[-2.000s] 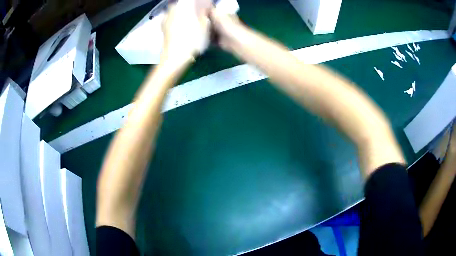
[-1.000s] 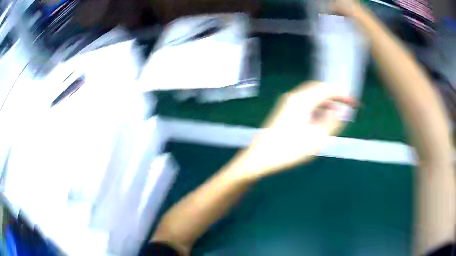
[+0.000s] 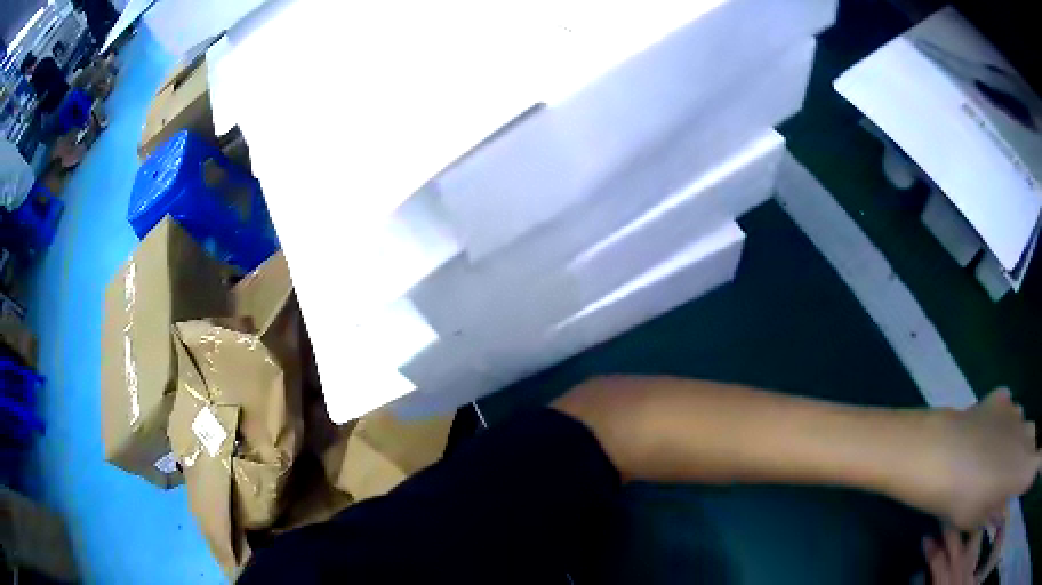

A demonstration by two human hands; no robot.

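Observation:
White retail boxes lie in an overlapping stack across the middle and top. A printed white box panel with a dark product picture is at the upper right, over a tray with rounded cups. My left hand is at the right edge over the white strip, its fingers curled; whether it holds something cannot be seen. My right hand shows only as a few fingers at the lower right corner, just below my left hand, cut off by the edge.
The white strip curves along the dark green belt at right. At left on the blue floor are brown cartons, crumpled brown paper and a blue stool. A person is far off at the upper left.
The view has swung left, bringing the box stack, cartons and floor into sight. My hands now show at the lower right, close together. The white box that was near them is out of view.

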